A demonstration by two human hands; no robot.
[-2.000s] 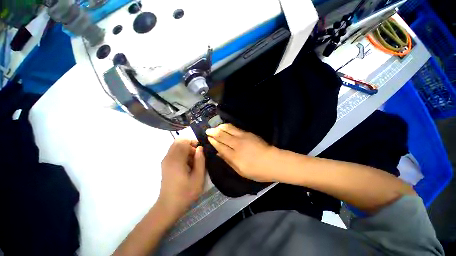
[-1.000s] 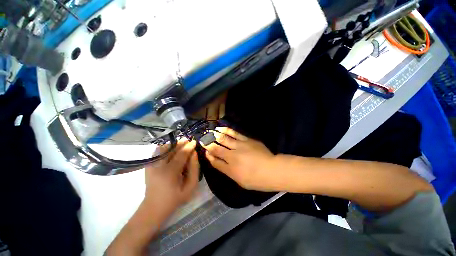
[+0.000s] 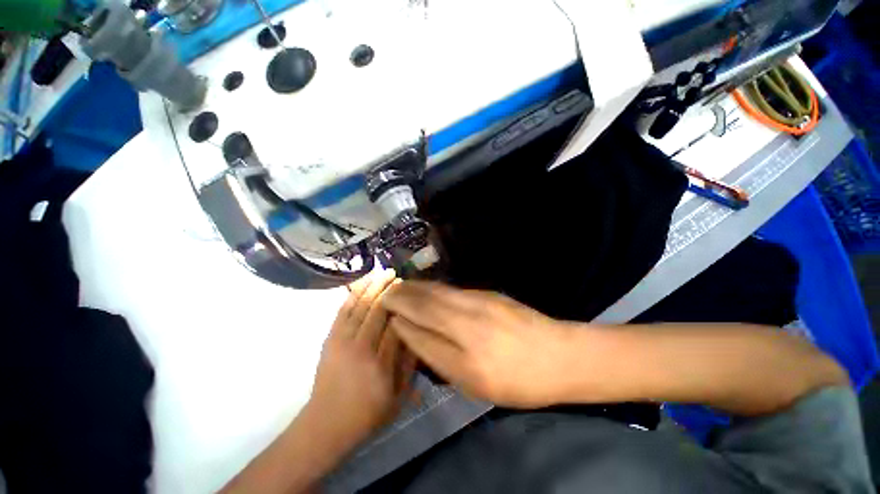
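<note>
A black garment piece [image 3: 569, 222] lies under the machine head and spreads right over the table edge. My left hand [image 3: 362, 357] and my right hand [image 3: 482, 343] meet just in front of the presser foot [image 3: 396, 253], fingertips together and overlapping. The cloth at the fingertips is mostly hidden by my hands, so I cannot tell exactly how each hand grips it. The white sewing machine head [image 3: 463, 68] has a blue stripe. The round tension dial [image 3: 396, 198] sits just above the foot, and the shiny curved guard [image 3: 241, 232] is left of it.
Snips [image 3: 716, 189] lie right of the cloth, near the ruler strip [image 3: 753, 178]. Orange and yellow-green rings [image 3: 783, 101] lie at the table's right end. A blue crate [image 3: 830, 280] stands to the right. Black pieces [image 3: 72, 376] are piled at left. A white strap [image 3: 608, 77] hangs across the head.
My hands have come together in front of the foot, the right hand now lower and its fingers over the left fingertips. The view has shifted between frames, so the machine appears displaced.
</note>
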